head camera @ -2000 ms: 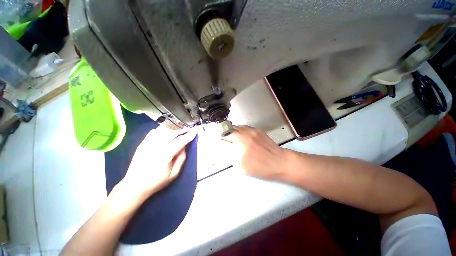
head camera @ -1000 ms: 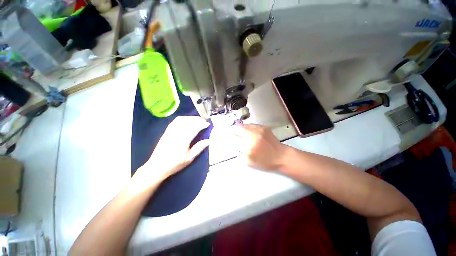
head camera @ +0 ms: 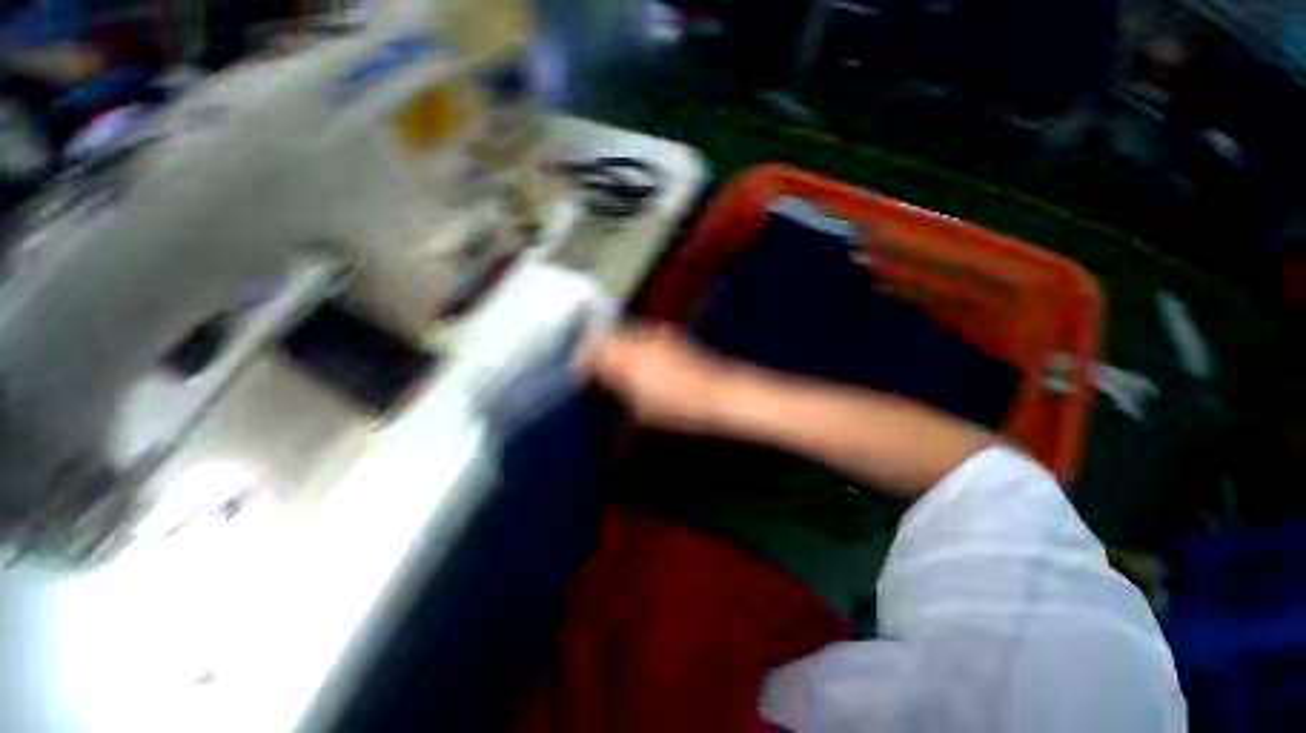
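The view is blurred. My right hand [head camera: 649, 375] is closed on the upper end of a navy cut piece [head camera: 537, 501], at the table's right edge. The piece hangs down from the hand along the edge, beside the red cloth [head camera: 680, 616] over my lap. A small pale patch shows near the held end. My left hand is out of the picture. The sewing machine [head camera: 215, 186] stands at the left, its needle area lit and smeared by blur.
An orange-red basket [head camera: 1067, 308] at the right holds navy pieces [head camera: 845, 322]. A smartphone [head camera: 355, 354] lies on the machine bed. Black-handled scissors [head camera: 616, 183] lie at the machine's right end. The white table [head camera: 373, 573] has its edge beside my lap.
The view has swung right, bringing the basket in. My right hand has moved from beside the needle to the table's right edge and now grips a navy piece. My left hand has left the picture.
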